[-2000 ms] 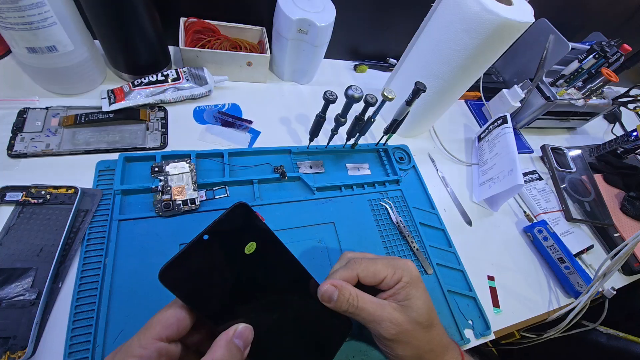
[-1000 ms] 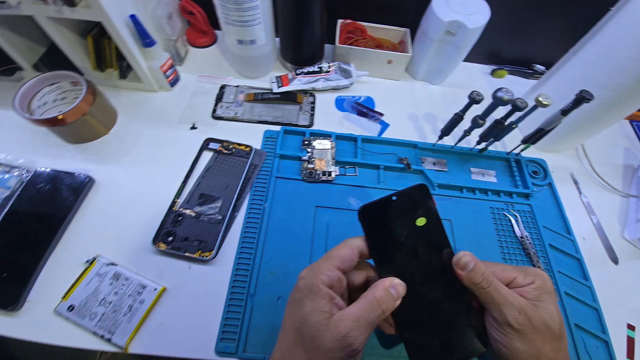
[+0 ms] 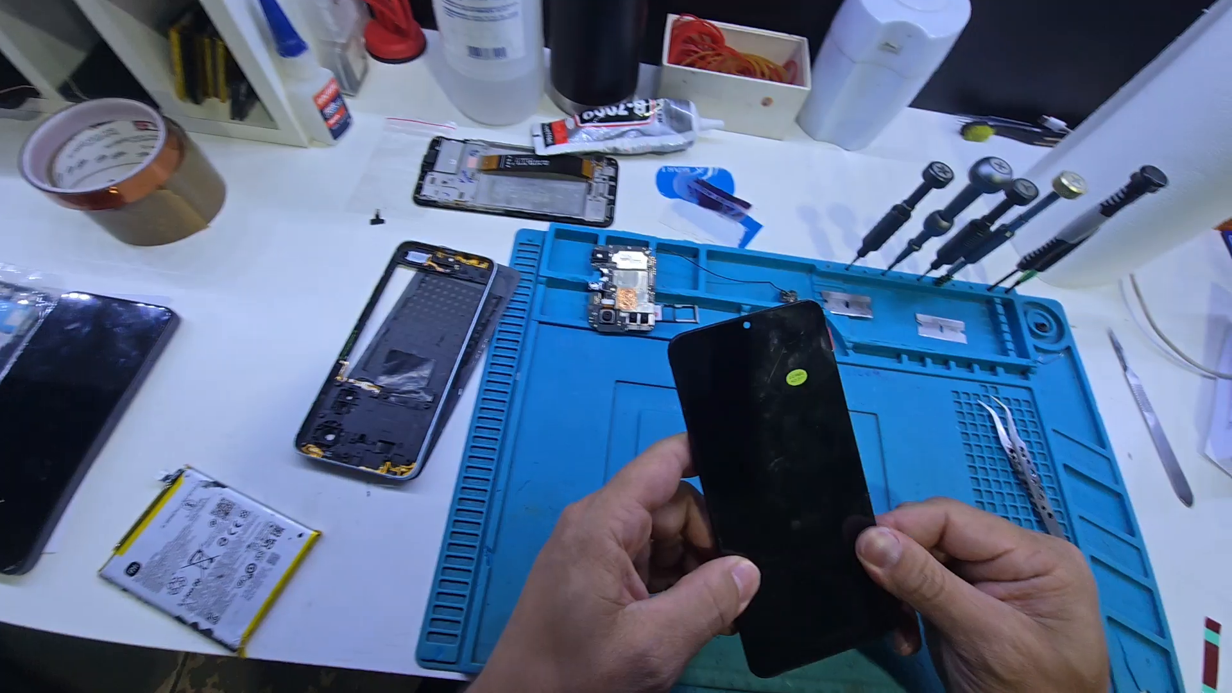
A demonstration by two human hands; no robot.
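Observation:
A black smartphone screen (image 3: pixel 784 481) with a small green sticker is held over the blue silicone repair mat (image 3: pixel 549 414). My left hand (image 3: pixel 635 577) grips its left edge, thumb on the glass. On its lower right edge, my right hand (image 3: pixel 991 587) holds it between thumb and fingers. Behind the screen, in the mat's tray, lie a phone circuit board (image 3: pixel 626 289) and two metal blades, one being a razor blade (image 3: pixel 941 328). Curved tweezers (image 3: pixel 1022 462) rest on the mat's right grid. The screen's back is hidden.
Left of the mat are a phone mid-frame (image 3: pixel 404 361), a battery (image 3: pixel 210 558), a dark phone (image 3: pixel 82 404) and a tape roll (image 3: pixel 125 173). Beyond the mat lie another phone frame (image 3: pixel 520 183) and a glue tube (image 3: pixel 626 127). Several screwdrivers (image 3: pixel 962 226) stand at back right; a scalpel (image 3: pixel 1150 419) lies right.
The view has swung left since two seconds ago. Both hands still hold the screen, which has turned more upright; my left hand now shows more fully beside it.

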